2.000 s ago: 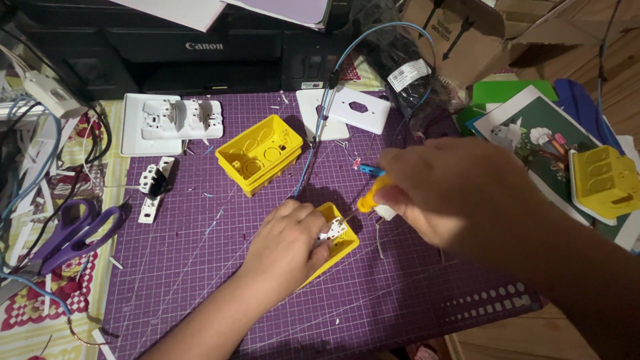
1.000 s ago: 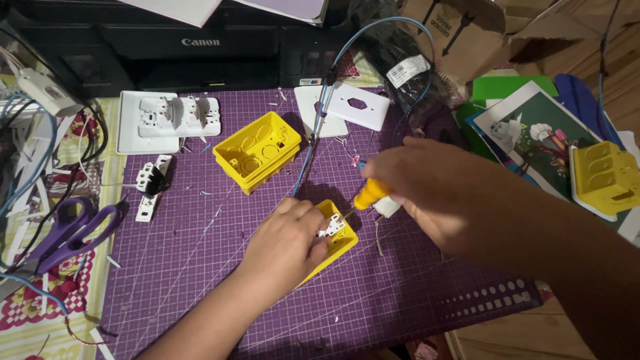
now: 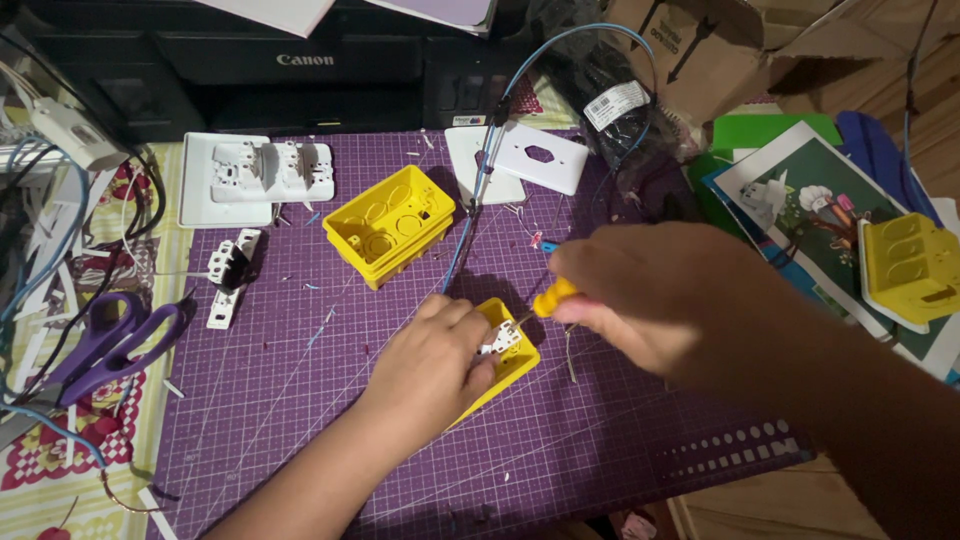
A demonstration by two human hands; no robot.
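Note:
My left hand (image 3: 435, 360) presses a white plastic socket bracket (image 3: 506, 339) into a yellow electrical box (image 3: 525, 360), which lies tilted on the purple cutting mat (image 3: 300, 420). In my right hand (image 3: 630, 300) is a screwdriver with a yellow handle (image 3: 555, 297); its shaft points down at the end of the bracket. Whether the tip sits in a screw is too small to tell. A blue and black cable (image 3: 480, 187) runs down to the box behind my left fingers. A second yellow box (image 3: 390, 225) stands open side up behind them.
White wall plates (image 3: 551, 161) lie behind. At left are a white double socket (image 3: 274, 172), a socket bracket (image 3: 232, 277) and purple scissors (image 3: 120, 352). A Canon printer (image 3: 300, 75) stands at the back. Another yellow box (image 3: 911, 270) rests on printed sheets (image 3: 810, 210) at right.

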